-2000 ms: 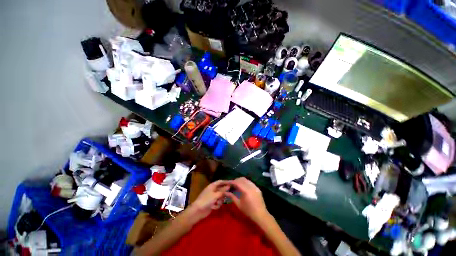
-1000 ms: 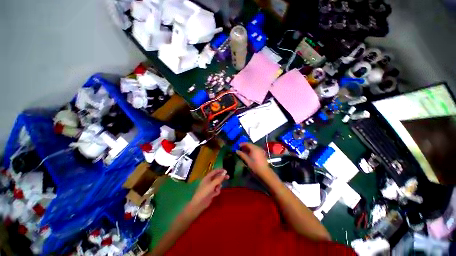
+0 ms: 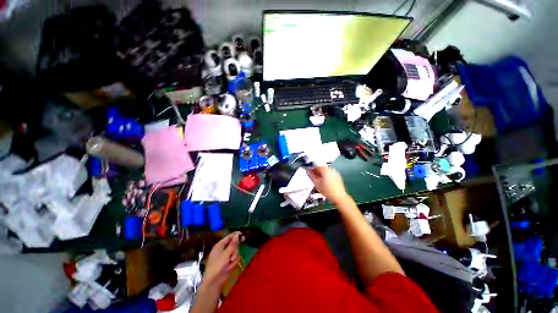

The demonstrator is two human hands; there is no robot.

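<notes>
My left hand is in front of the bench's front edge. Its fingertips pinch a small black part, which is too small and blurred to make out well. My right hand reaches over the bench with its fingers at the upper right edge of a white camera body lying near the front edge. Whether the fingers grip anything there is hidden.
Left on the green bench are pink sheets, a multimeter, blue blocks and stacked white housings. A monitor and keyboard stand behind. Red-handled pliers and an organizer box are right.
The view has swung right. My right hand has moved from the blue blocks to the white camera body. My hands, together two seconds ago, are now apart; my left stays low at the front.
</notes>
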